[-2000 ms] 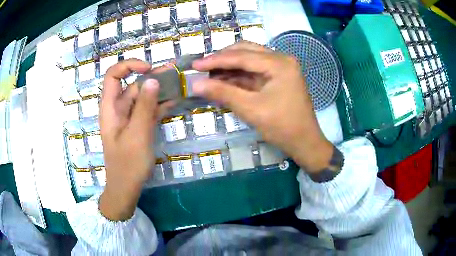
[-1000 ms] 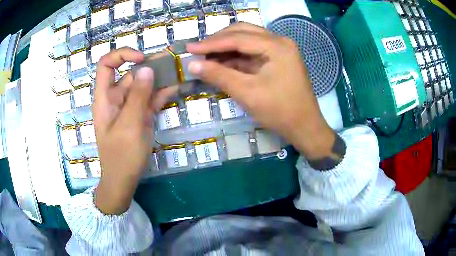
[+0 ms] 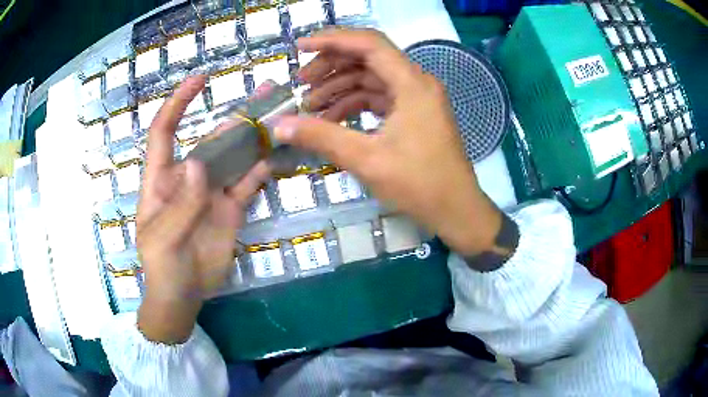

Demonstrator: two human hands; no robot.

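A pouch cell with a matt dark-grey pad (image 3: pixel 227 158) and an amber edge (image 3: pixel 262 138) is held in the air above the clear cell tray (image 3: pixel 303 222). My left hand (image 3: pixel 186 194) holds the grey end between thumb and fingers. My right hand (image 3: pixel 388 128) has its thumb against the part beyond the amber edge, with its other fingers raised and curled; blur hides exactly how it grips. The tray below holds rows of white-labelled cells (image 3: pixel 312 253). Two pockets at the near right show plain grey pieces (image 3: pixel 358 241).
A round perforated disc (image 3: pixel 458 97) lies right of the tray. Beyond it stand a green box unit (image 3: pixel 555 85) with a black cable and a second cell tray (image 3: pixel 656 93). White liner sheets (image 3: pixel 62 201) lie at the left. A red bin (image 3: pixel 640 252) is below the bench at right.
The held piece has tilted, its grey end now lower left. My right fingers have lifted and spread from it. The view has shifted slightly.
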